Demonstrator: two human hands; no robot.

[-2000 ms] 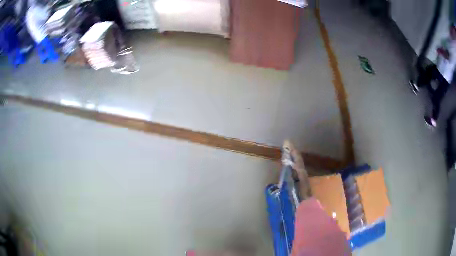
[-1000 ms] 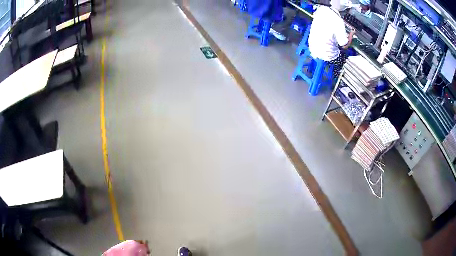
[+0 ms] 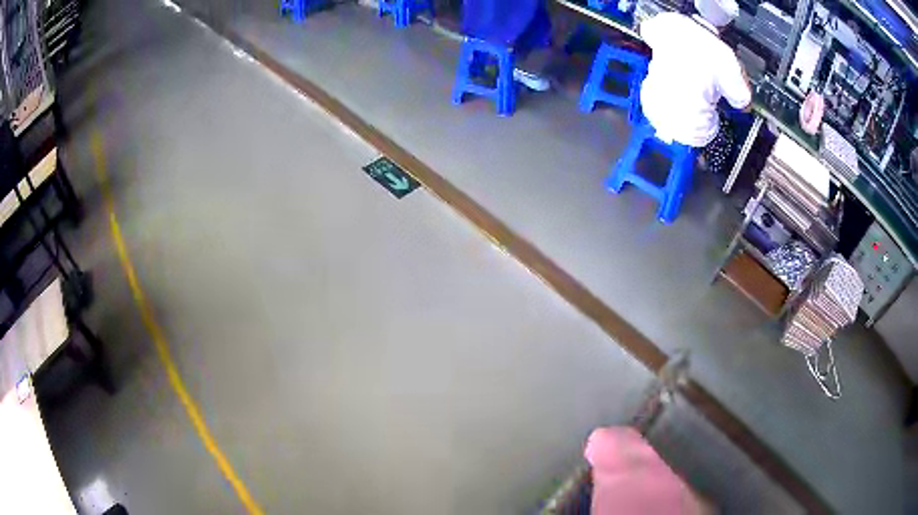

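A push handle, a bar wrapped in pale, frayed material [image 3: 656, 400], slants up from the bottom edge at the lower right, its frayed end over the brown floor line. My right hand [image 3: 629, 473] shows as a blurred pink shape with the sleeve, closed over the bar; its fingers cannot be made out. The trolley deck and its load are out of the picture. My left hand is not in view.
Grey floor [image 3: 332, 332] lies between a yellow line [image 3: 166, 357] and a brown line [image 3: 533, 262]. White-topped tables [image 3: 30, 342] stand left. Right are blue stools [image 3: 654, 166], a seated person in white [image 3: 690, 86], a loaded rack [image 3: 775, 241] and benches.
The view has swung to the right along the aisle. The handle and my pink right arm have come in at the lower right; the pink sleeve and shoe at the bottom have gone.
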